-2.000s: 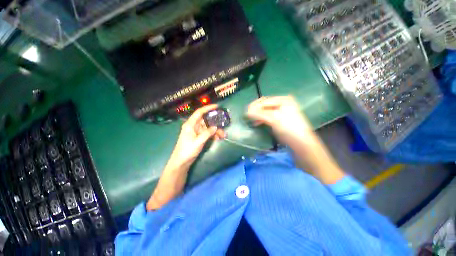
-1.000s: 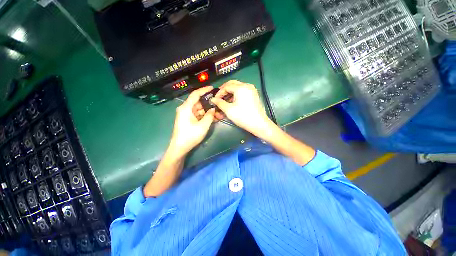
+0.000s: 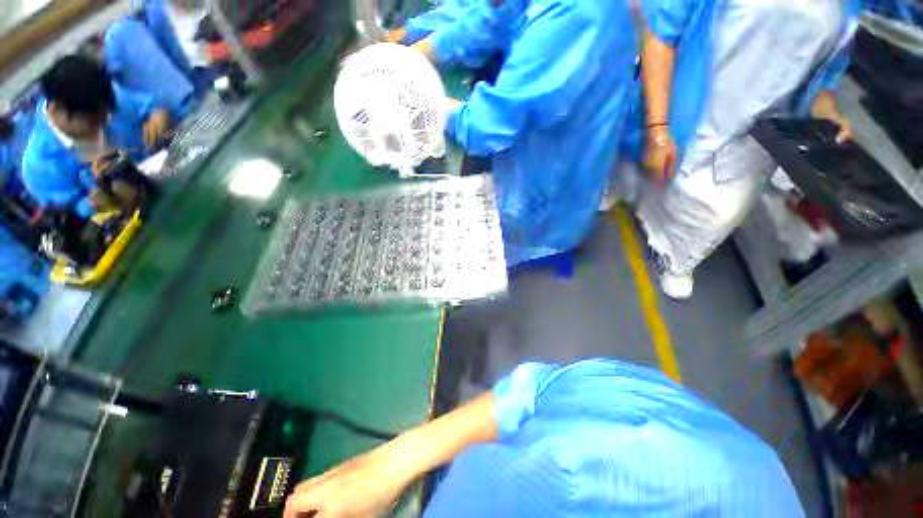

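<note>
My right hand [image 3: 349, 492] is at the bottom edge, in front of the black fixture machine [image 3: 197, 455]. Its fingers are cut off by the frame, so what they hold cannot be told. My left hand is out of the picture. The black module held before does not show. The machine's front panel, with a white-framed display, faces my right hand. The clear tray [image 3: 380, 248] with rows of small shiny parts lies on the green bench beyond the machine.
A white fan [image 3: 392, 104] stands behind the clear tray. Loose black modules [image 3: 224, 297] lie on the bench. Workers in blue stand beyond; one person holds a black tray [image 3: 845, 177]. A yellow bin [image 3: 98, 261] is at the far left, a clear guard [image 3: 61, 435] at lower left.
The view has swung to the right, along the line. The machine has shifted to the lower left of the picture. My left hand and the module have left the picture; my right hand is at its bottom edge.
</note>
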